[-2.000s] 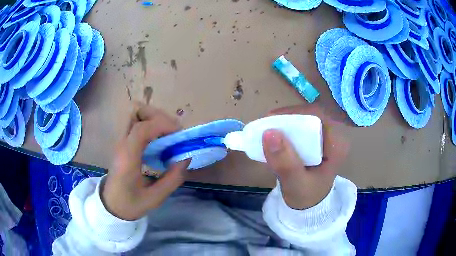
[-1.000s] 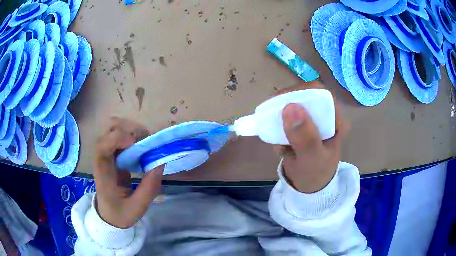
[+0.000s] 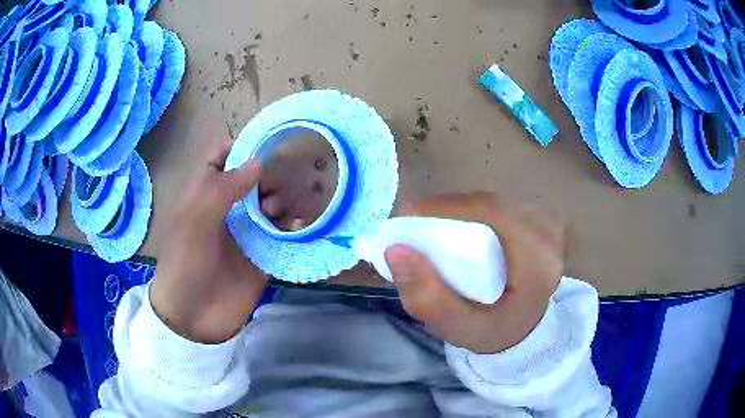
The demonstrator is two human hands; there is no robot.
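My left hand (image 3: pixel 208 245) holds a pale blue flanged ring (image 3: pixel 372 155) by its left side, thumb on the inner collar and fingertips showing through the hole. The ring's open face is turned up towards me, above the board near its front edge. My right hand (image 3: pixel 490 277) grips a white glue bottle (image 3: pixel 453 255), lying tilted with its nozzle to the left. The small bright-blue nozzle tip (image 3: pixel 341 242) is at the lower right of the collar, over the rim; whether it touches is unclear.
The brown, spotted board (image 3: pixel 441 175) has a curved front edge. Piled rings lie at the left (image 3: pixel 98 98) and at the right (image 3: pixel 635 114). A teal-and-white stick (image 3: pixel 519 104) lies left of the right pile. Blue material (image 3: pixel 625 343) shows below the board.
The ring has turned from a steep, edge-on tilt to face me. The bottle has moved left and down, its nozzle now beside the collar. Both hands still hold their things.
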